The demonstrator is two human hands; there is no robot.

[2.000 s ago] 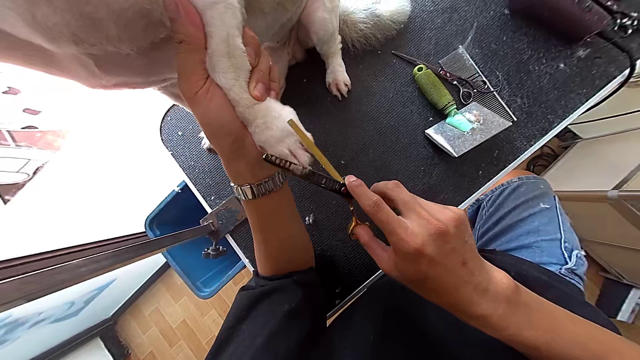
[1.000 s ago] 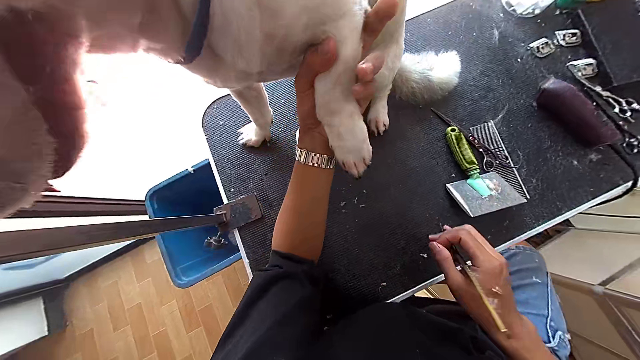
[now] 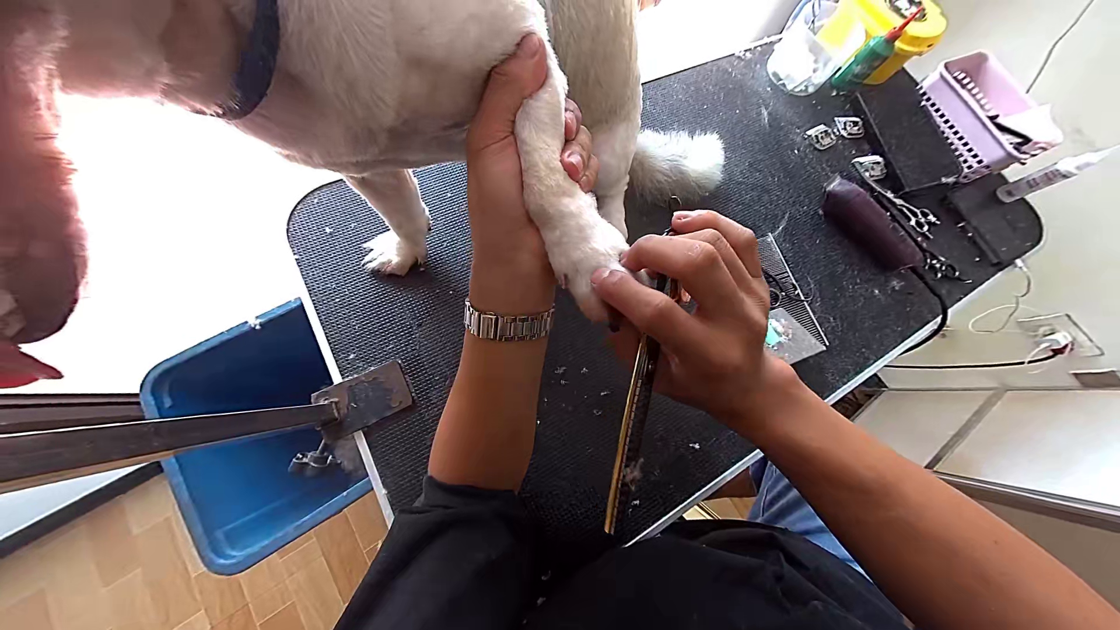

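Observation:
A white short-haired dog [image 3: 394,79] with a dark collar [image 3: 255,61] stands on a grooming table. My left hand [image 3: 516,157], a metal watch on its wrist, is wrapped around one of the dog's legs [image 3: 547,166] from below. My right hand [image 3: 700,306] holds gold-and-black grooming scissors [image 3: 632,429], their blades pointing back toward my body. Its thumb and fingers touch the paw [image 3: 591,262] of that same leg. Part of the scissors' handle is hidden by my fingers.
Black textured table mat [image 3: 394,324] with a metal post clamp [image 3: 372,398] at its left edge. Beyond my right hand lie a comb [image 3: 792,284], a purple clipper [image 3: 871,225], clipper blades [image 3: 821,136], more scissors [image 3: 910,210] and a pink basket [image 3: 980,114]. A blue bin [image 3: 262,455] is at lower left.
My right hand has moved from near the table's front edge up to the paw. The scissors, earlier open at the paw, now point back toward me. The view has shifted.

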